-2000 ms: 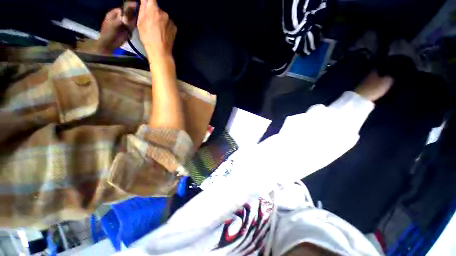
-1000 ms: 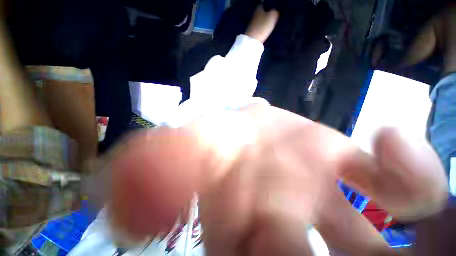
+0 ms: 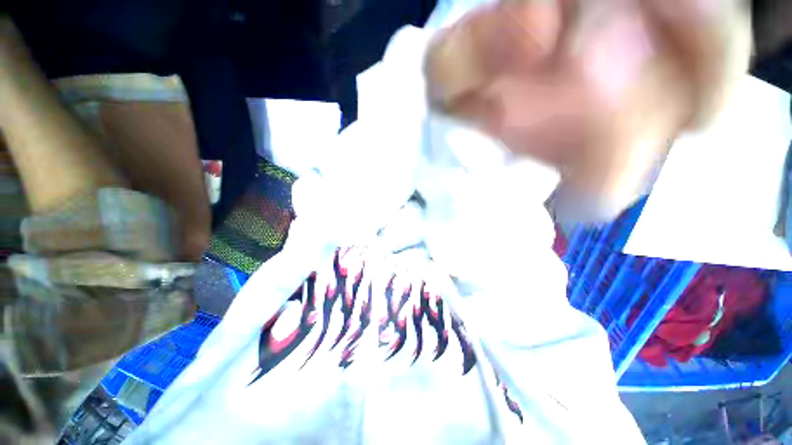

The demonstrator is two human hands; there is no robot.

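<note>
One large, blurred bare hand, seemingly my right hand (image 3: pixel 599 96), is close to the camera at the upper right, cut off by the top edge. Its fingers look bent, but whether it holds anything cannot be told. My left hand is not to be made out; the white sleeve (image 3: pixel 386 96) on that side runs up to the top edge and behind the blurred hand. Black cloth (image 3: pixel 287 43) lies at the top left and centre, its details too dark to see.
A person in a tan plaid shirt (image 3: pixel 95 304) sits close at left. A white sheet or card (image 3: pixel 300 130) and woven pad (image 3: pixel 252 226) lie between us. A white panel (image 3: pixel 729 182) is at right, above a blue crate (image 3: pixel 664 308) with red fabric (image 3: pixel 695 317). Blue plastic (image 3: pixel 169 348) shows lower left.
The view has swung right and down onto the hoodie front. The large near hand has moved from the lower centre to the upper right. The other hand, earlier on the black cloth, no longer shows.
</note>
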